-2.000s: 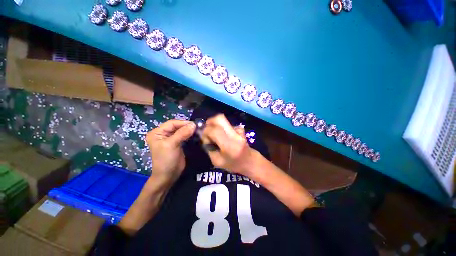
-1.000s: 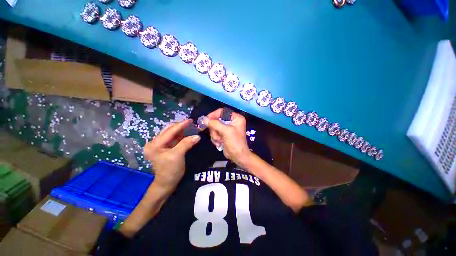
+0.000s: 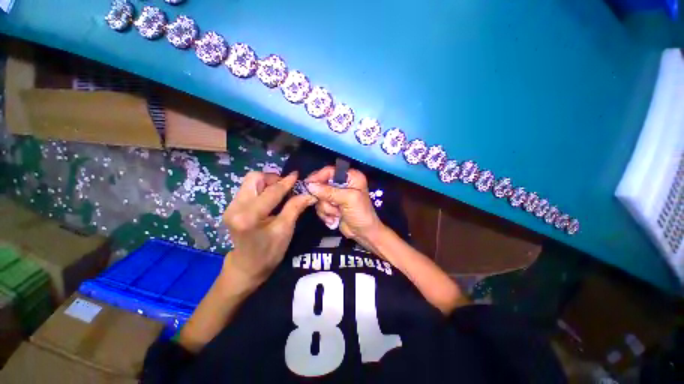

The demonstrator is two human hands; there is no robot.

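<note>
My left hand (image 3: 259, 217) and my right hand (image 3: 346, 202) meet over my lap. Fingertips of both hands pinch a small round part (image 3: 301, 187) between them. The part is partly covered by the fingers, so its face is hard to make out. A slim dark tool (image 3: 341, 172) sticks up from my right hand, its other end hidden in the fingers. A long row of round silver-and-dark parts (image 3: 271, 70) runs along the near edge of the teal bench. Small white pieces (image 3: 377, 198) lie on the dark cloth beside my right hand.
The teal bench (image 3: 480, 75) lies ahead. A white slab with slots (image 3: 660, 165) is at the right. A blue crate (image 3: 154, 281) and cardboard boxes (image 3: 82, 337) stand at the lower left. An open carton (image 3: 90, 116) is under the bench. White scraps litter the floor (image 3: 135, 187).
My left fingers have closed on the round part, which my right hand alone held a second ago. The dark tool now stands up above my right hand. The view has shifted slightly.
</note>
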